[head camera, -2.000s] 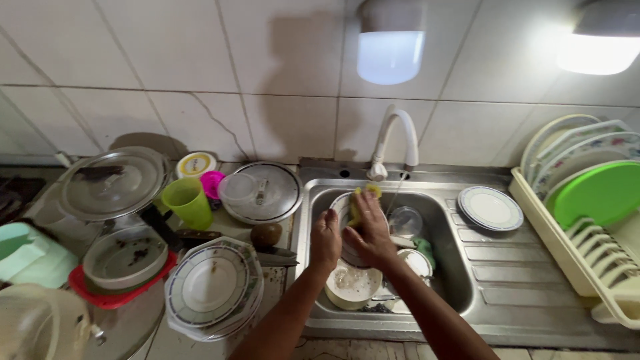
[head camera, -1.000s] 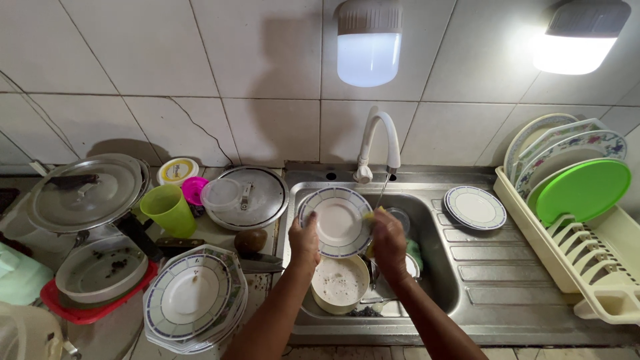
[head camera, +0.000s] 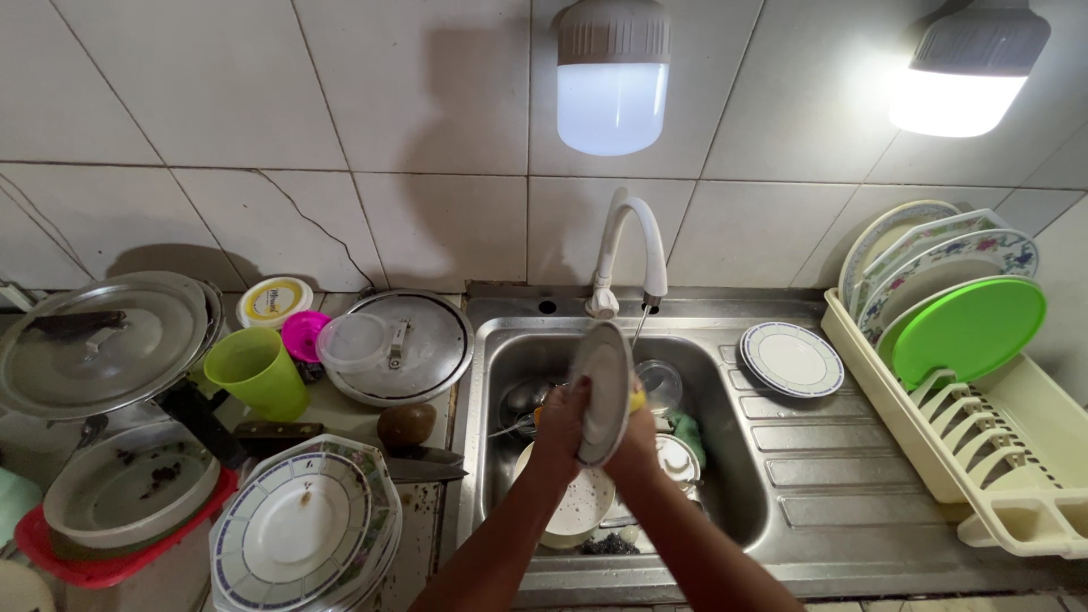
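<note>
My left hand (head camera: 563, 425) grips the edge of a small plate (head camera: 604, 393), tilted almost on edge above the sink (head camera: 738, 476). On the plate's other side my right hand (head camera: 636, 438) presses a yellow sponge (head camera: 637, 400), mostly hidden by the fingers. Just behind the plate, a thin stream of water runs from the white faucet (head camera: 650, 246). Below my hands in the basin are a cream bowl (head camera: 578, 510) with specks in it, a clear container (head camera: 659, 387), a green cloth (head camera: 687, 438) and a dark scouring pad (head camera: 609, 544).
Blue-rimmed plates (head camera: 792, 359) sit on the drainboard, left of a cream dish rack (head camera: 892, 425) holding several plates and a green one (head camera: 969, 331). Left of the sink are stacked plates (head camera: 297, 527), a knife (head camera: 425, 467), a lime-green cup (head camera: 259, 374) and metal lids (head camera: 408, 340).
The plate, earlier facing up between my hands, is now turned nearly on edge. My right hand has moved from its right rim to its far side.
</note>
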